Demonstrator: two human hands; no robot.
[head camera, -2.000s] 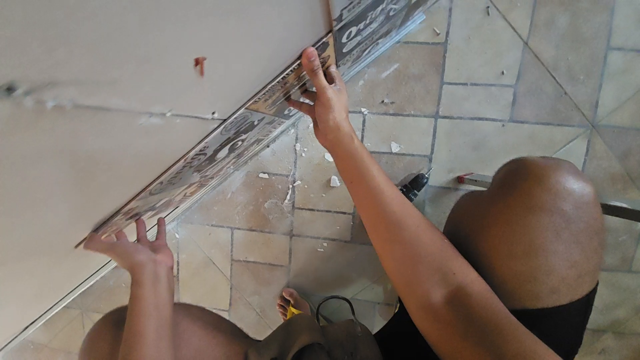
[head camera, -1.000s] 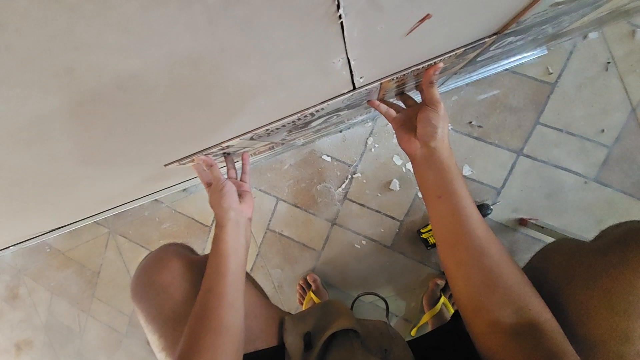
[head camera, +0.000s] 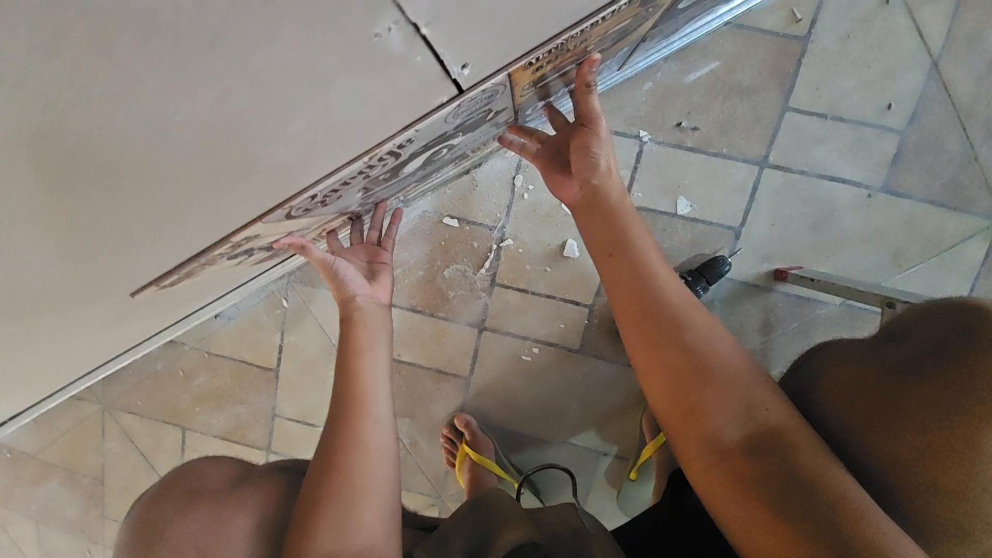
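A long printed decorative panel (head camera: 434, 147) with vintage-style lettering and pictures lies along the lower part of a pale wall (head camera: 232, 101). My left hand (head camera: 360, 260) has its spread fingers against the panel's lower side, toward its left end. Farther right, my right hand (head camera: 573, 147) touches the panel with fingers apart, thumb raised over its face. Both palms are turned up, and neither hand closes around the panel. How firmly the fingertips press cannot be told.
White debris chips (head camera: 571, 248) and small screws or plugs (head camera: 686, 125) lie scattered on the tiled floor (head camera: 542, 318). A drill (head camera: 707, 273) is partly hidden behind my right forearm. A metal bar with a red end (head camera: 845, 287) lies by my knee. My feet wear yellow-strapped flip-flops (head camera: 480, 461).
The view has shifted and turned. Both hands remain at the panel with fingers spread; no clear letting go or taking hold shows.
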